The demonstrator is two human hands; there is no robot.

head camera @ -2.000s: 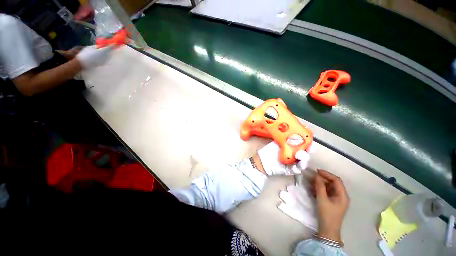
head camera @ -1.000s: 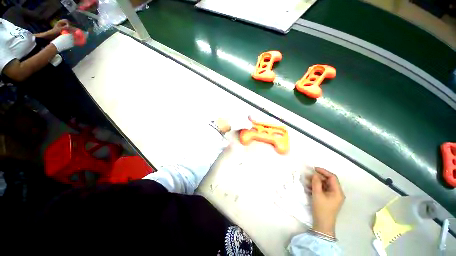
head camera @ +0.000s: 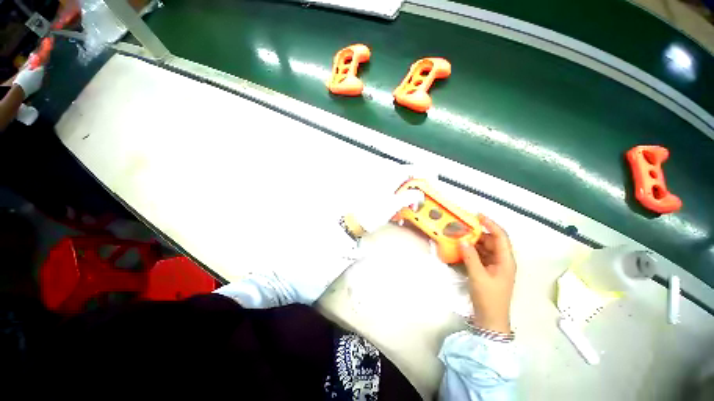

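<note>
An orange controller shell [head camera: 434, 215] is held above the bench [head camera: 203, 149], with its holes showing. My left hand [head camera: 391, 227], in a white glove, is at the shell's left end; it is washed out by glare, and its fingers partly show around the shell. My right hand [head camera: 492, 274], bare, grips the shell's right end between thumb and fingers. The white cloth or spare glove below the shell cannot be told apart from the glare.
Three orange shells lie on the green belt [head camera: 532, 102] beyond the metal rail. At the right are a clear bottle [head camera: 618, 266], a yellow piece [head camera: 583, 299] and two slim white items. Red stools [head camera: 94, 274] stand lower left. Another person's gloved hand [head camera: 30, 80] holds something orange.
My right hand has moved up and taken hold of the shell's right end. The view has shifted, and the belt shells and bench items sit further left in it.
</note>
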